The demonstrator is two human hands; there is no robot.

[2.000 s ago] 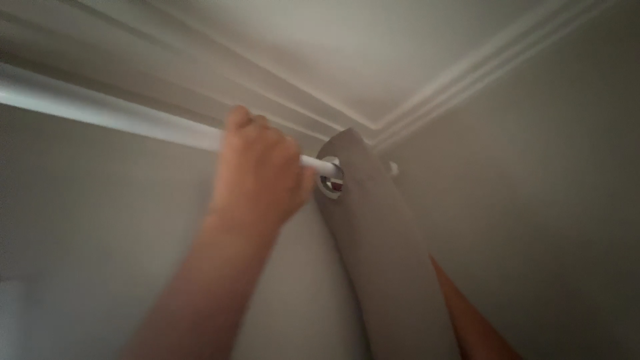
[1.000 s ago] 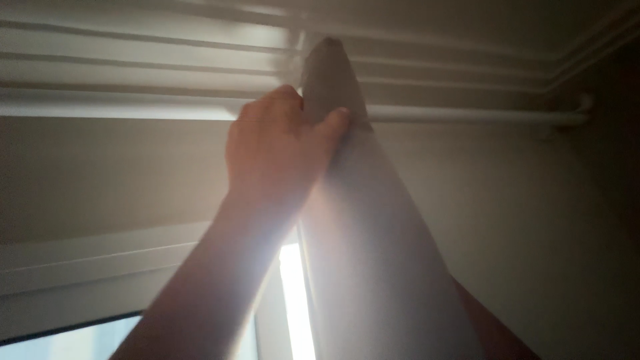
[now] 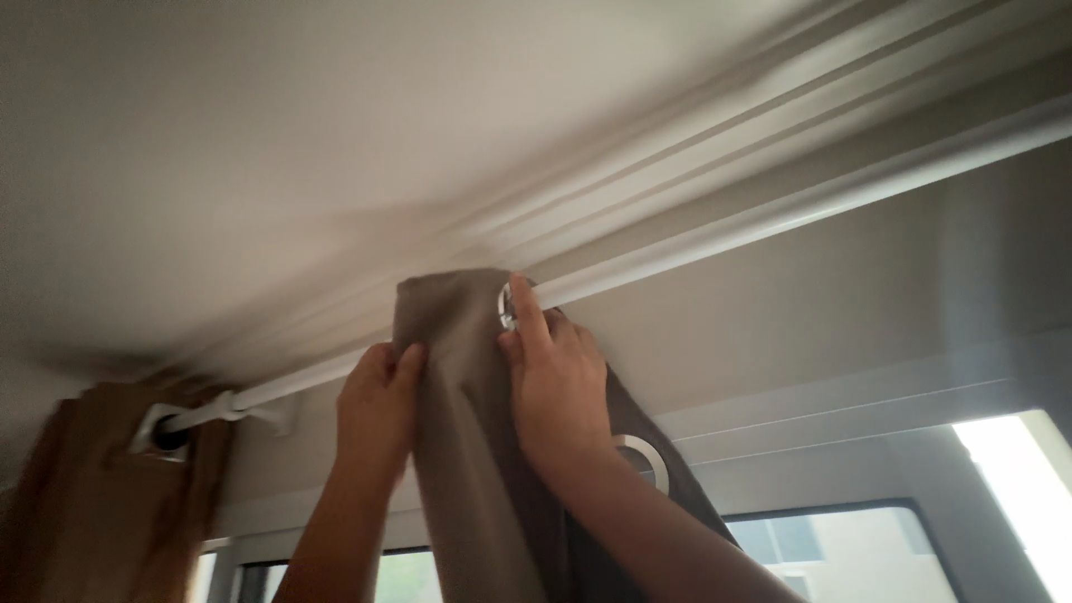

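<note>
A grey-brown grommet curtain point(image 3: 461, 377) hangs at the white curtain rod point(image 3: 712, 243), its top edge bunched between my hands. My left hand point(image 3: 377, 410) pinches the curtain's left edge between thumb and fingers, just below the rod. On the other side, my right hand point(image 3: 557, 377) grips the cloth beside a shiny metal grommet point(image 3: 506, 306), its index finger pointing up along the ring where the rod meets the curtain. A second metal grommet point(image 3: 649, 461) shows lower down, behind my right wrist, off the rod.
At the far left a brown curtain point(image 3: 109, 494) hangs on the rod through a square-framed grommet point(image 3: 165, 432), beside a white rod bracket point(image 3: 272, 413). Ceiling moulding point(image 3: 670, 159) runs close above the rod. Window frames point(image 3: 804, 452) are below.
The view has swung far round to another stretch of the rod. Both hands are now seen at the curtain top, where one hand showed at the rod and curtain before.
</note>
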